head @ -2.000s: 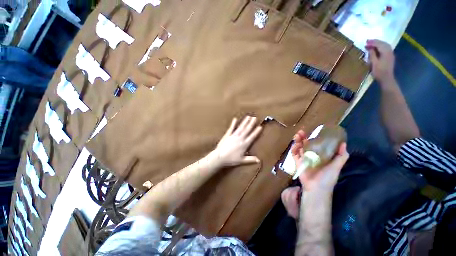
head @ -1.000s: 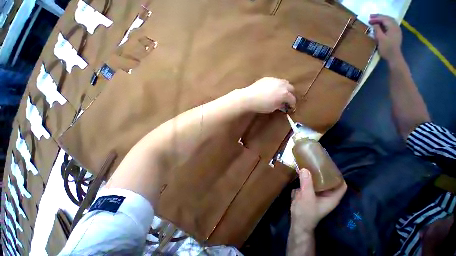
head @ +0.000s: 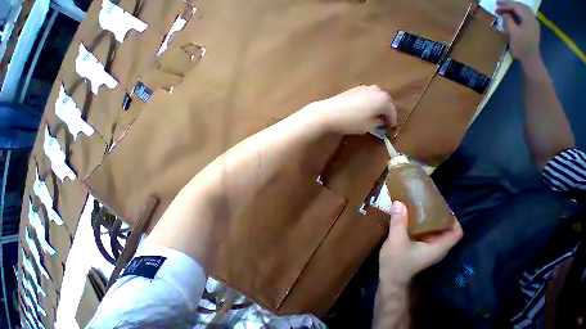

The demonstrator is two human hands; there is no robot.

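Note:
The large tan-brown bag body panel [head: 263, 71] lies flat with cut-outs along its edges. My left hand [head: 366, 110] reaches across it, fingers pinched at the corner of a cut-out, on what looks like the edge flap; the fingers hide most of the pinched part. My right hand [head: 414, 254] holds the amber glue bottle [head: 419, 196] from below, tilted, its pale nozzle pointing up-left, with the tip at or just below my left fingertips. I cannot tell if the tip touches the panel. White pieces show at the notch [head: 381, 198] beside the bottle.
Two black labels [head: 421, 46] lie on the panel's right part. Another person's hand [head: 522, 29] is at the upper right edge, with striped sleeves and dark clothing at right. White winged pieces [head: 71, 112] line the left. Dark straps [head: 109, 228] lie lower left.
My left hand has gone from flat on the panel to pinching at the cut-out. My right hand has raised the bottle upright and brought its nozzle to the left fingertips.

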